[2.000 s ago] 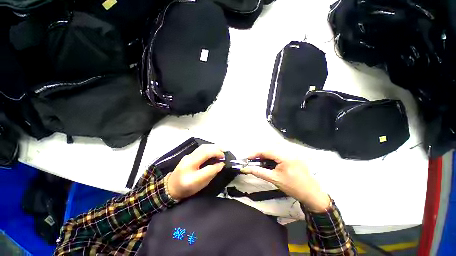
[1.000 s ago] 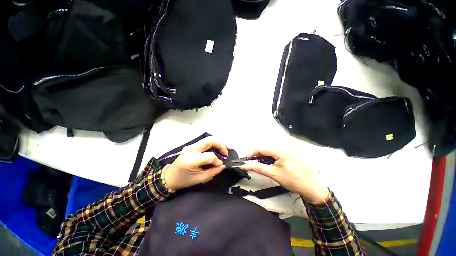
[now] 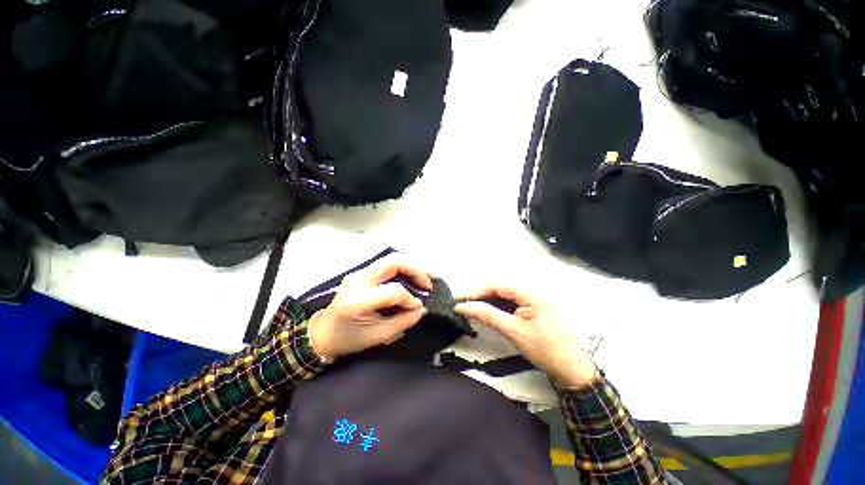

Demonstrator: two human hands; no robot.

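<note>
A black zippered pouch (image 3: pixel 403 347) with a pale line along its upper left edge lies over the table's front edge, above the apron. My left hand (image 3: pixel 368 311) grips its right end, where a corner of cloth sticks up between the hands. My right hand (image 3: pixel 531 327) is just to the right, thumb and index fingertip together at that corner. Something dark shows under its curled fingers, probably the thread snips (image 3: pixel 510 305), mostly hidden. A black strap (image 3: pixel 493 365) lies below the right hand.
A large black panel (image 3: pixel 370 104) and heaped black bags (image 3: pixel 171 194) lie upper left. Black pouches (image 3: pixel 583 142) lie at right centre on the white table (image 3: pixel 474 189). More black pieces (image 3: pixel 749 66) are heaped upper right. A blue bin (image 3: pixel 152 374) is lower left.
The dark metal blades that showed between the hands are no longer visible there. The right hand's fingertips have closed in at the cloth corner. The view has shifted slightly.
</note>
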